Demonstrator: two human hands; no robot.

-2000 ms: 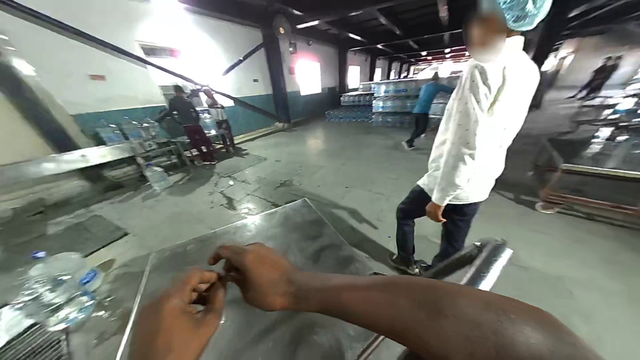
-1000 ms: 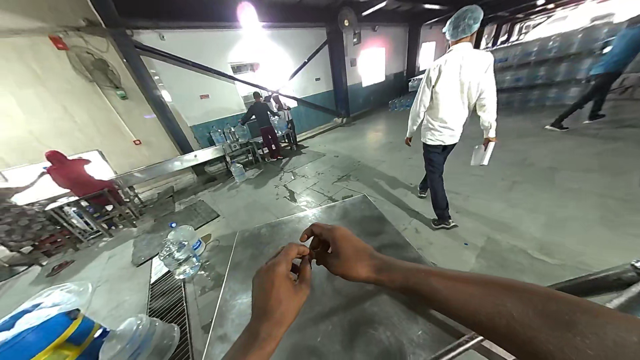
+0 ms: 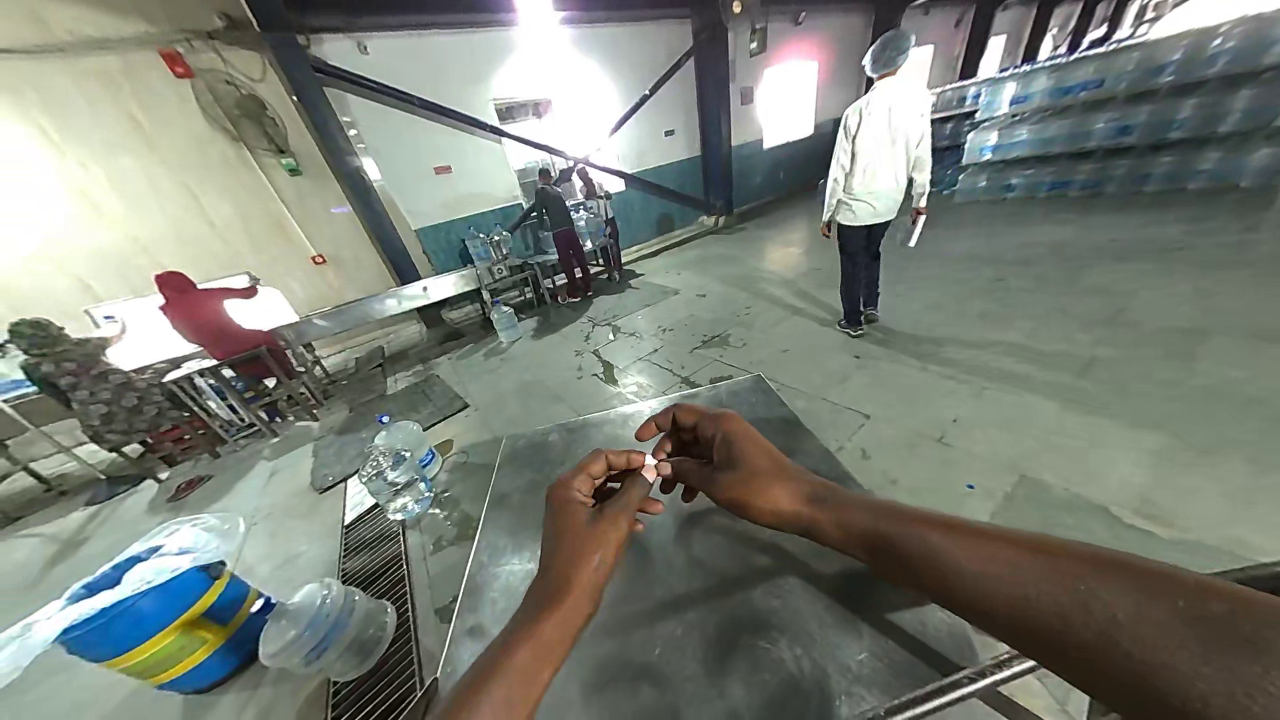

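Note:
Over a metal table (image 3: 740, 610), my left hand (image 3: 595, 510) pinches a small white piece (image 3: 650, 466) between thumb and fingertips. What the piece is, I cannot tell. My right hand (image 3: 725, 465) comes in from the right with its thumb and fingers at the same piece, so the fingertips of both hands nearly meet. Its other fingers are bent, and its palm is hidden. Both hands are above the far half of the tabletop, whose surface looks worn and shiny.
Left of the table lie large clear water bottles (image 3: 330, 630) by a floor grate (image 3: 375, 600) and a blue-yellow tub (image 3: 170, 620). A person in a white shirt (image 3: 880, 150) walks beyond. Several people are at benches (image 3: 400, 300) at the left; stacked bottles (image 3: 1120, 130) stand back right.
The person in white has walked farther off. My view has swung left, bringing the tub and benches into sight. My hands stay together over the table.

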